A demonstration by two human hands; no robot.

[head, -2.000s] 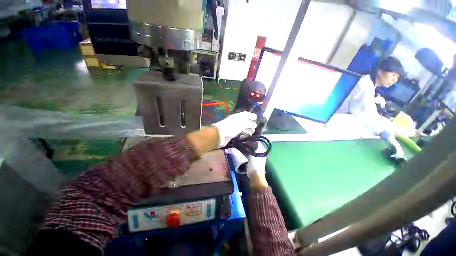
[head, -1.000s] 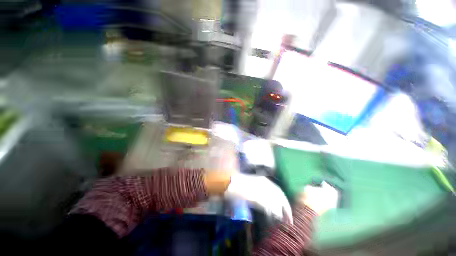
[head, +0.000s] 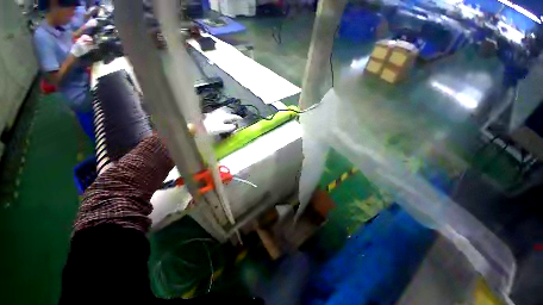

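My left hand (head: 220, 121), in a white glove, reaches past the pale frame post (head: 168, 101) over the dark belt at left. It is partly hidden by the post, and I cannot tell whether it holds anything. Black adapters with cords (head: 229, 102) lie on the belt just beyond and beside the fingers. One thin black cord runs right over the lime-green edge strip (head: 256, 130). My right hand is not in view.
An orange-red clip (head: 205, 179) sits on the post. Translucent film (head: 405, 179) stretches to the right. A person (head: 62, 50) works at the far left by a dark roller conveyor (head: 119, 107). A cardboard box (head: 292, 229) stands below.
The view has swung left from the welder and green belt to the dark belt. My left arm now stretches out there. My right hand has left the picture.
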